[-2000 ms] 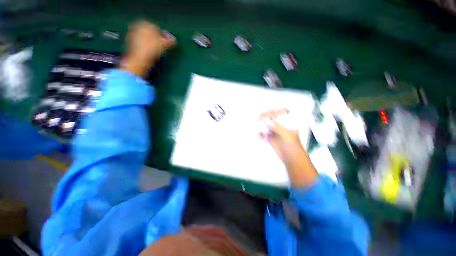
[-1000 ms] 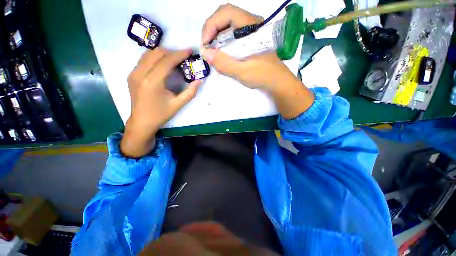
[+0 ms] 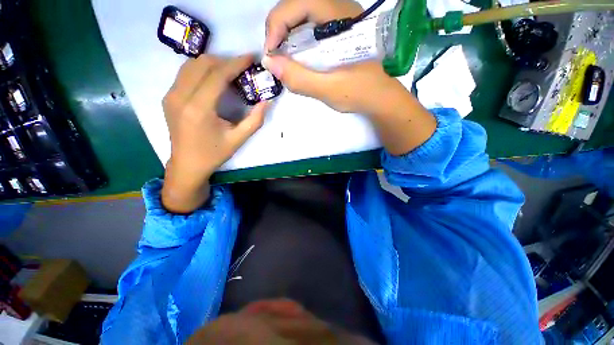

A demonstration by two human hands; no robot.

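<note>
My left hand (image 3: 205,114) holds a black watch housing (image 3: 258,83) between thumb and fingers over the white paper sheet (image 3: 323,141). The housing's open side with a pale rectangle faces up. My right hand (image 3: 336,77) holds the dispensing syringe (image 3: 353,46) like a pen, its lower end at the housing's upper edge. The needle tip is hidden by my fingers. The syringe has a green adapter (image 3: 406,39) at its rear, and a black cable plug (image 3: 334,27) lies along it. A second watch housing (image 3: 183,32) lies on the paper at upper left.
A black blister tray (image 3: 50,145) with housings is at left. White paper scraps (image 3: 446,82) lie right of the sheet. The grey glue dispenser (image 3: 545,121) with a pressure gauge (image 3: 524,97) is at right, a black item on top. A yellowish air hose (image 3: 532,11) crosses the upper right.
Since one second ago the view has shifted slightly; both hands keep their hold on housing and syringe. Two seconds ago the left hand was out by the far housings and the right hand over the paper.
</note>
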